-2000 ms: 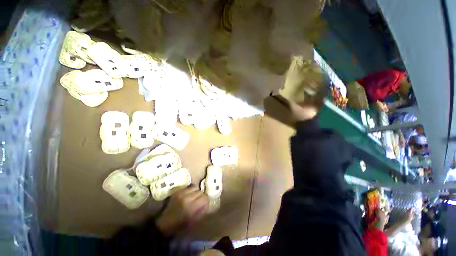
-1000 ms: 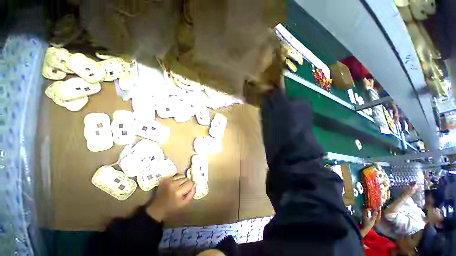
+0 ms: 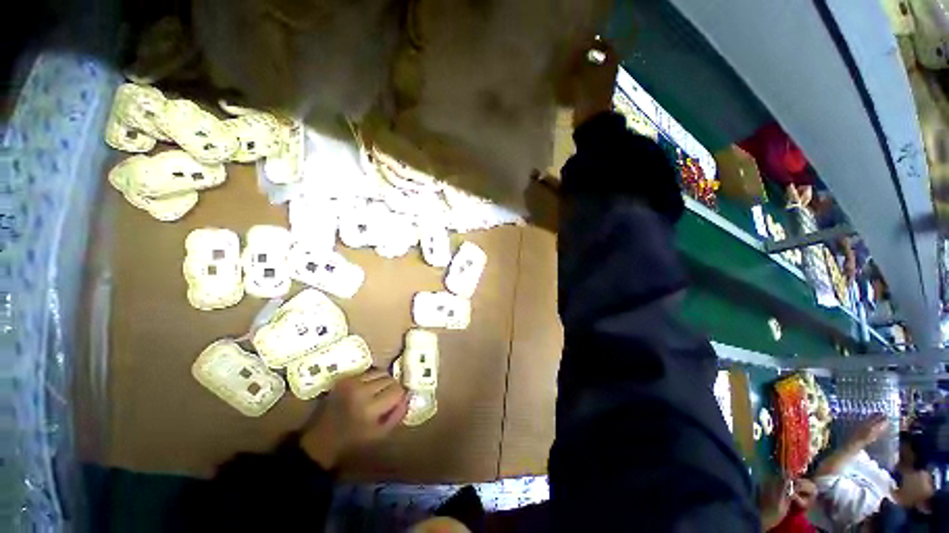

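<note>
Several cream-white plastic housings (image 3: 213,269) with small dark square openings lie on the brown cardboard mat (image 3: 156,406), some overlapping. More are heaped with white sheet material toward the far side. My left hand (image 3: 359,414) is low over the mat, beside a housing (image 3: 419,359), its fingers drawn together; whether they pinch something small is not clear. My right hand (image 3: 593,78) reaches to the far side by a large brownish bag (image 3: 447,83). It is dark and blurred, with a small white spot at its fingers; its grip cannot be made out.
A clear sleeve of blue-marked sheets (image 3: 42,312) runs down the left. Blue-marked strips (image 3: 447,492) lie along the near edge. A grey metal rail (image 3: 832,135) and green bench (image 3: 728,260) are at right. People in red and white sit at lower right.
My right hand has moved farther away along the bag. My left hand has stayed near the same housings. The small housings near it lie differently, with one more in view beside them.
</note>
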